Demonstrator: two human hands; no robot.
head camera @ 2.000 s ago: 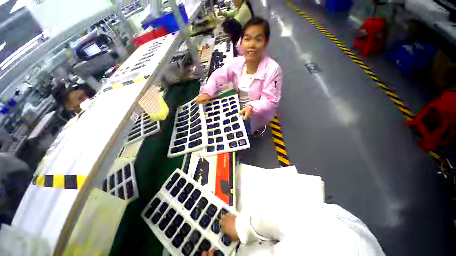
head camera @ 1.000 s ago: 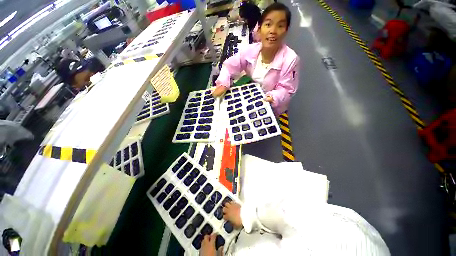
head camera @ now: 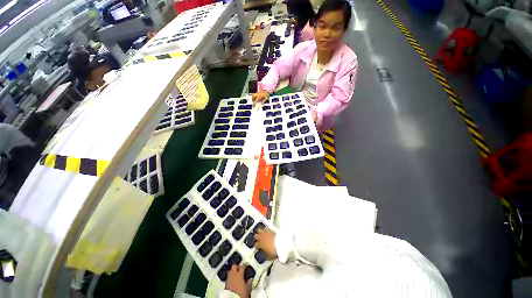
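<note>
A white compartment tray (head camera: 205,205) with dark parts in rows lies tilted in front of me over the bench edge. My right hand (head camera: 266,242) is at the tray's right side, fingertips on the dark parts there. My left hand (head camera: 237,280) is at the near edge, fingers among the dark parts (head camera: 229,263). Whether either hand grips a part is too blurred to tell. The left hand is partly cut off by the bottom edge.
A person in pink (head camera: 315,70) has hands on two filled trays (head camera: 291,129) ahead. A white shelf (head camera: 87,139) with a taped edge is at left, above the green belt (head camera: 178,169). White sheets (head camera: 326,204) lie right of an orange-red print (head camera: 263,189).
The camera view has shifted, so the trays sit slightly differently in it. My left hand has come further into view at the near edge. My right hand stays at the tray's right side.
</note>
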